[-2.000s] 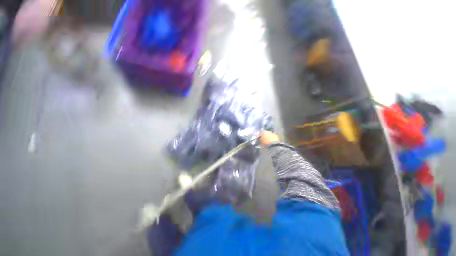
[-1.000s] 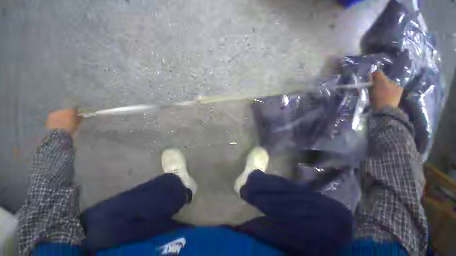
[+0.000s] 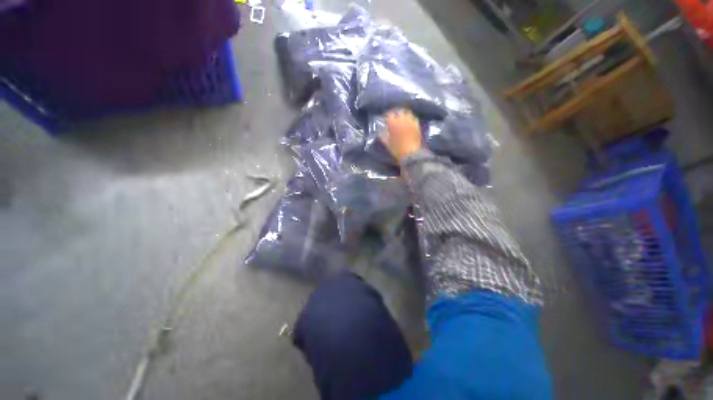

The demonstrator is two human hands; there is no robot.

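Observation:
A heap of dark bagged garments in shiny clear film lies on the floor in front of me. My right hand rests on a bagged garment in the middle of the heap, fingers spread at its edge; whether it grips the film cannot be told. A long pale tie strip lies on the concrete floor left of the heap, slightly curved, its lower end cut off by the frame. My left hand is not in view.
A blue crate with purple lining stands at the upper left. A blue slatted crate stands at the right. A wooden stool or frame stands at the upper right, beside red material.
One second ago both hands held the strip stretched between them. Now the strip lies on the floor, my right hand is on the heap and my left hand has left the view.

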